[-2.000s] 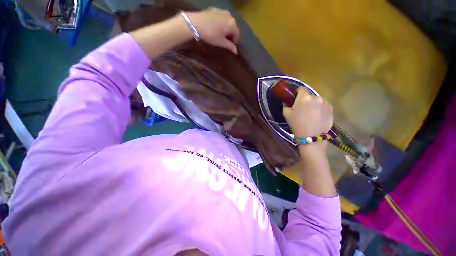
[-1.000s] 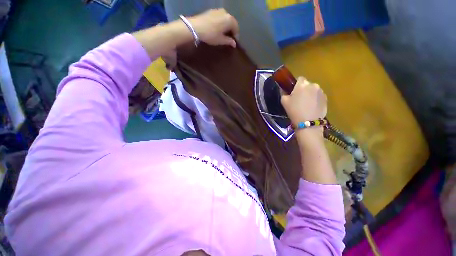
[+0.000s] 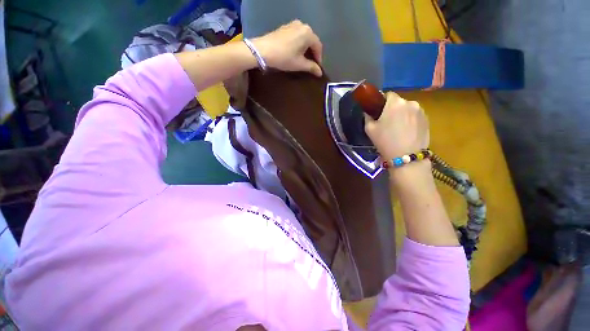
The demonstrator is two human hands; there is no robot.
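A brown garment (image 3: pixel 346 194) lies over the grey pressing board (image 3: pixel 310 32). Its white inside with dark strips (image 3: pixel 242 145) hangs off the board's left side. My left hand (image 3: pixel 291 48) pinches the garment's upper edge between thumb and fingers. My right hand (image 3: pixel 400 126) grips the dark red-brown handle of the steam iron (image 3: pixel 352 119). The iron's soleplate rests on the brown cloth, below and right of my left hand, with its near tip pointing down. The garment's lower end is partly hidden by my body and right sleeve.
The yellow table cover (image 3: pixel 498 213) lies under and right of the board. A blue band-like object (image 3: pixel 482 66) with a pinkish tie crosses it. The wrapped iron hose (image 3: pixel 475 207) curves down behind my right wrist. Brown and white cloth (image 3: pixel 162 42) is heaped at upper left. Magenta cloth (image 3: pixel 504 304) shows at lower right.
The view has swung, bringing the blue band and more of the board into sight. The garment lies flatter and straighter. Both hands keep their holds, and the iron stays on the cloth.
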